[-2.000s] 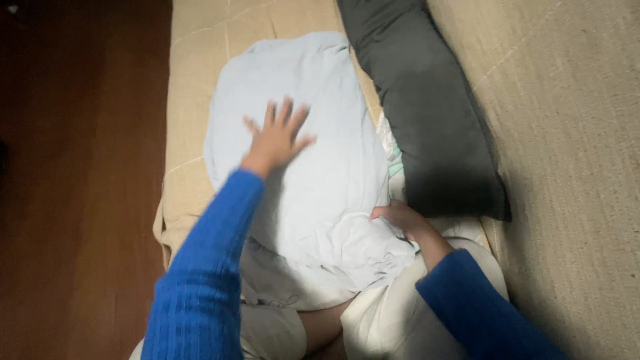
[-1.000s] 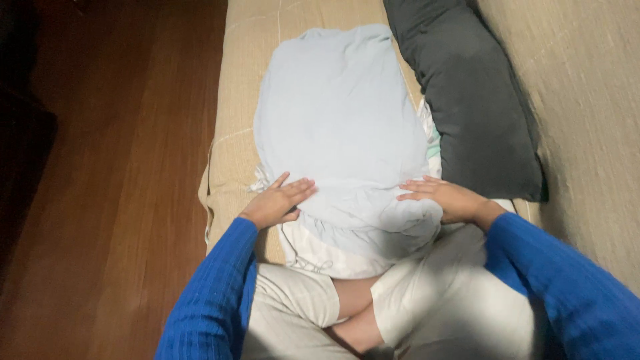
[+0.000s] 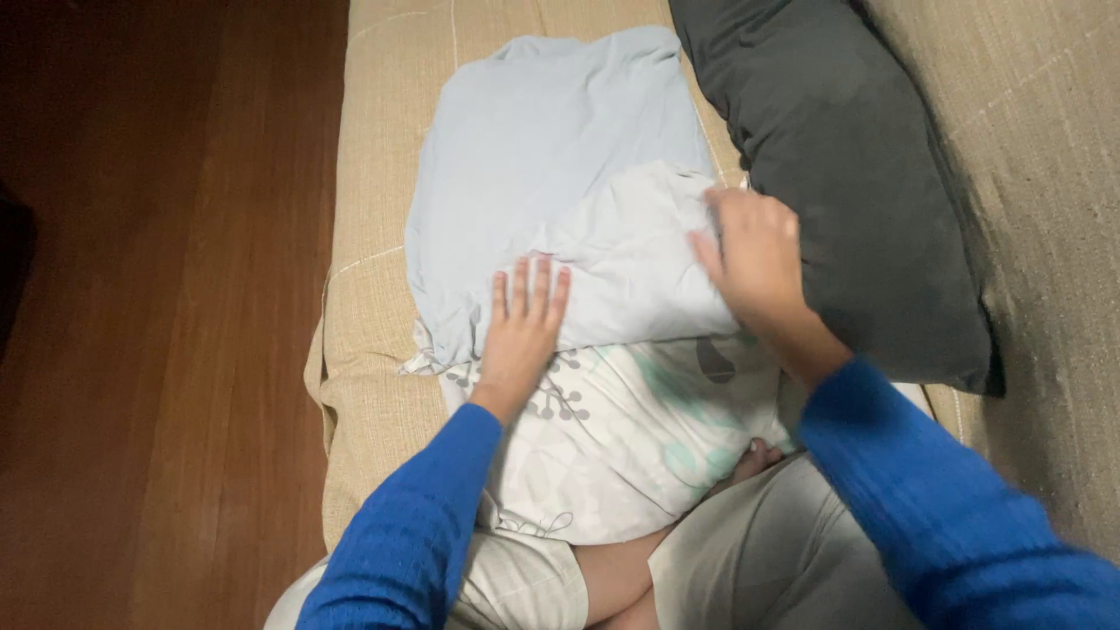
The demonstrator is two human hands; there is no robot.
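Note:
A light blue cloth (image 3: 516,149) lies over the sofa seat in front of me, its near part folded back on itself. Under its near edge shows a white fabric with grey and green print (image 3: 612,437), which reaches my crossed legs. My left hand (image 3: 522,337) rests flat on the folded part with its fingers spread. At the right end of the fold is my right hand (image 3: 752,254), slightly blurred, fingers bent and thumb apart; whether it pinches any cloth cannot be told.
A dark grey cushion (image 3: 857,184) lies to the right, against the beige sofa backrest (image 3: 1050,157). The beige sofa cover (image 3: 376,219) runs along the left side, and below its edge is a brown wooden floor (image 3: 175,350).
The near part of the blue cloth is now folded away from me, uncovering the printed fabric. Both hands have moved farther forward than one second ago.

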